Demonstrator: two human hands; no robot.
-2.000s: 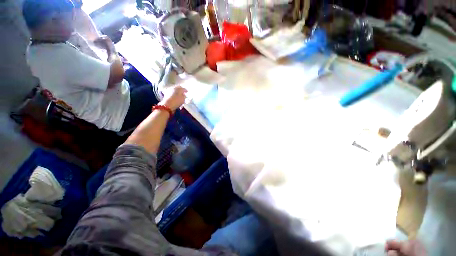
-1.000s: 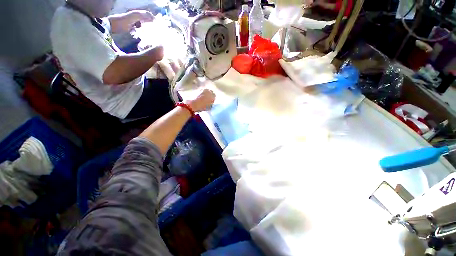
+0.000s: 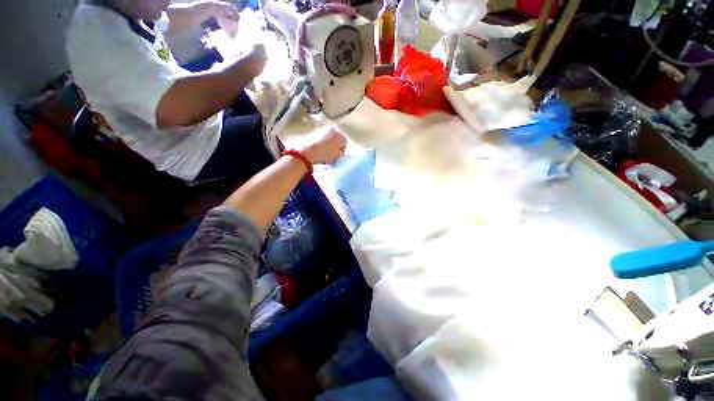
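Observation:
My left hand point(image 3: 327, 147), with a red bracelet at the wrist, reaches to the far left part of the table, fingers curled at the pale cloth there. Whether it grips anything cannot be told. My right hand is not in view. White fabric point(image 3: 462, 313) lies over the table and hangs over its left edge, strongly overexposed. A light-blue piece point(image 3: 364, 188) lies at the left table edge, just right of and below my left hand. The sewing machine head point(image 3: 677, 333) is cut off at the lower right.
A blue bar lamp point(image 3: 661, 259) is right. Another machine point(image 3: 338, 61), a red plastic bag point(image 3: 415, 82) and bottles point(image 3: 386, 31) stand at the back. Blue crates point(image 3: 309, 309) holding things are below the table edge. A seated person point(image 3: 149, 94) works at the upper left.
The view has swung right, then slightly further. My left hand stays at the far left cloth. My right hand, at the lower right edge two seconds ago, is out of view.

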